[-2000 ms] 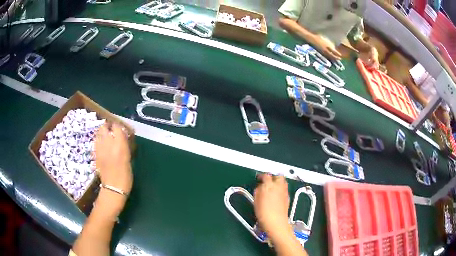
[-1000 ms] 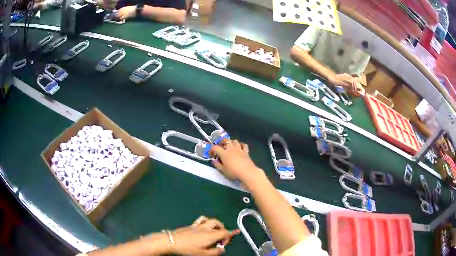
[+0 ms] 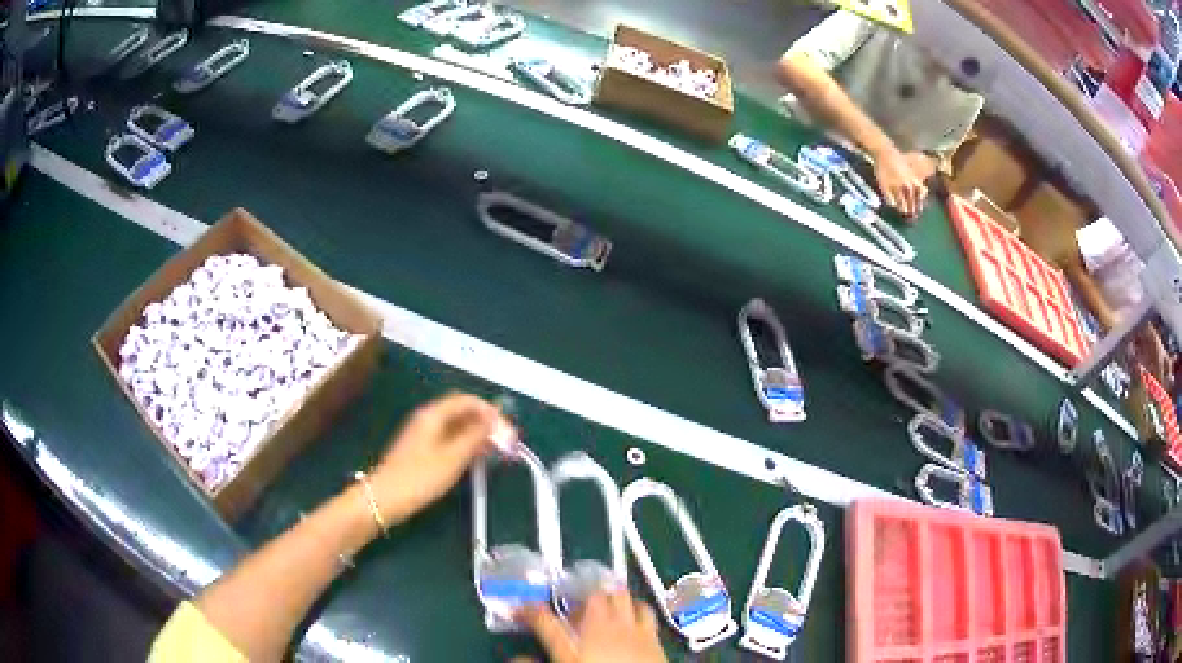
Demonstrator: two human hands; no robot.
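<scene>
Two white loop frames lie side by side on the green surface in front of me, a left one (image 3: 515,538) and a second one (image 3: 590,518). My left hand (image 3: 447,447) is at the narrow top end of the left frame, with a small white part (image 3: 502,435) at its fingertips. My right hand (image 3: 599,632) is at the wide blue-marked bases of these two frames, cut off by the bottom edge and blurred; its grip cannot be told. Two more loop frames (image 3: 678,561) (image 3: 783,580) lie to the right.
An open carton of white caps (image 3: 233,369) stands at left. A pink-red compartment tray (image 3: 953,583) lies at right. Several frames, including a dark one (image 3: 542,231), lie beyond the white strip (image 3: 583,399). A person across the line works beside another tray (image 3: 1018,279).
My right hand has moved from the middle lane to the near side, and two frames now lie there under my hands. My left hand has moved up to the left frame's tip.
</scene>
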